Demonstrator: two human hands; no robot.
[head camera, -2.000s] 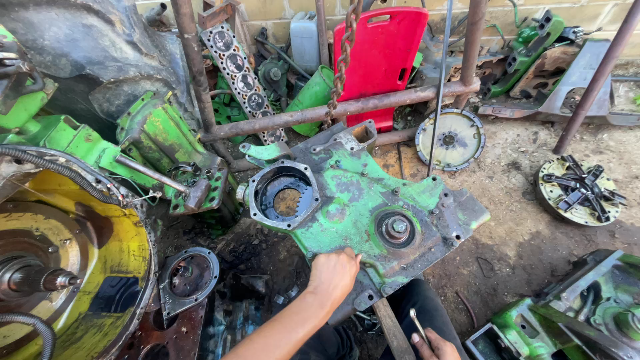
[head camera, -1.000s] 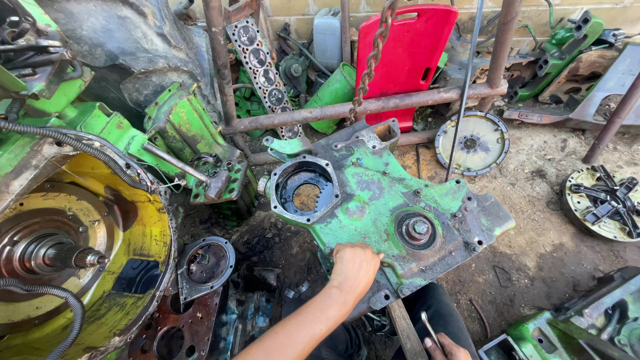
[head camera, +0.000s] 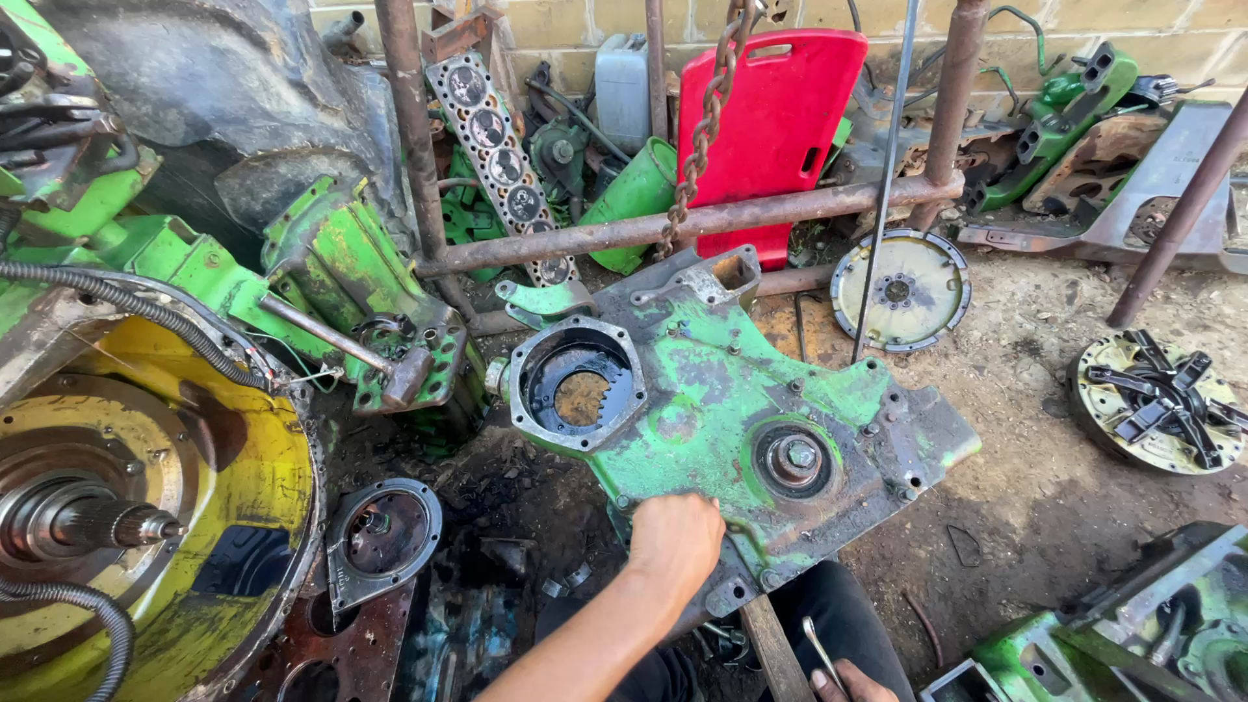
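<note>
A green-painted cast metal housing cover (head camera: 702, 390) lies before me, greasy and worn, with a round flanged opening at its left and a bolted hub (head camera: 795, 460) at its right. My left hand (head camera: 678, 531) rests on its near edge with the fingers curled down; whether it grips something there is hidden. At the bottom edge, partly out of view, my right hand (head camera: 853, 684) holds a metal wrench (head camera: 817, 645). A wooden bar (head camera: 775, 648) runs beneath the housing's near side, close to the wrench.
A rusty pipe frame (head camera: 780, 213) and hanging chain (head camera: 704, 136) stand behind the housing. A hammer (head camera: 405, 378) lies on green castings at left, above a yellow bell housing (head camera: 263, 468). A clutch pressure plate (head camera: 1160, 402) and a round disc (head camera: 900, 290) lie on the ground at right.
</note>
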